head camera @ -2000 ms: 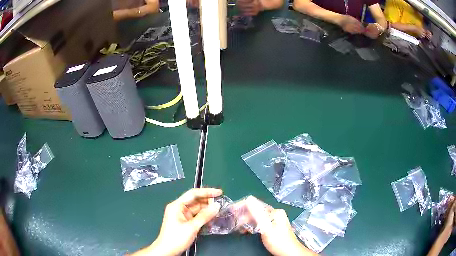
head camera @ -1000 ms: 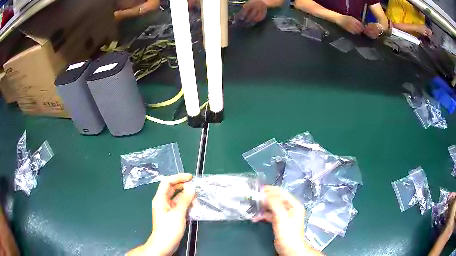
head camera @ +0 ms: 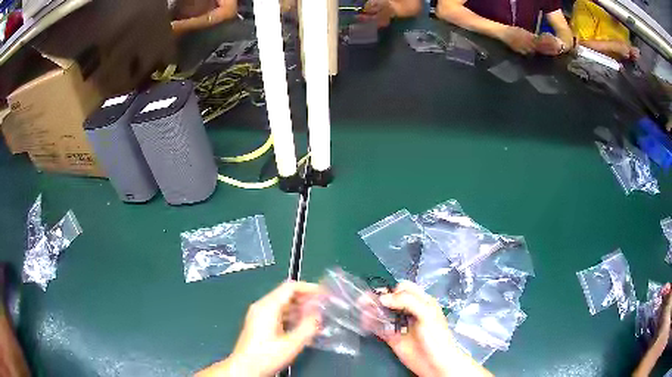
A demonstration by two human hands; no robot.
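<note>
My left hand [head camera: 276, 324] grips a clear plastic bag [head camera: 340, 313], crumpled and blurred, at the bottom centre over the table seam. My right hand [head camera: 413, 324] holds small dark parts [head camera: 400, 318] between thumb and fingers, at the bag's right end; whether they are inside the bag cannot be told. A pile of clear zip bags [head camera: 471, 276] with dark contents lies just right of my right hand. A single flat zip bag [head camera: 227, 248] lies left of the seam, beyond my left hand.
Two grey speakers [head camera: 175, 147], a carton [head camera: 55, 121] and yellow cables [head camera: 247, 180] stand or lie at the left. White posts [head camera: 318, 110] rise at the seam. More bags [head camera: 609, 283] and a blue bin [head camera: 653, 141] are at the right. Other people's hands [head camera: 536, 40] work across the table.
The bag, stretched flat between both hands one second ago, is now crumpled and lower. Dark parts now show at my right hand. The pile and the single bag lie as before.
</note>
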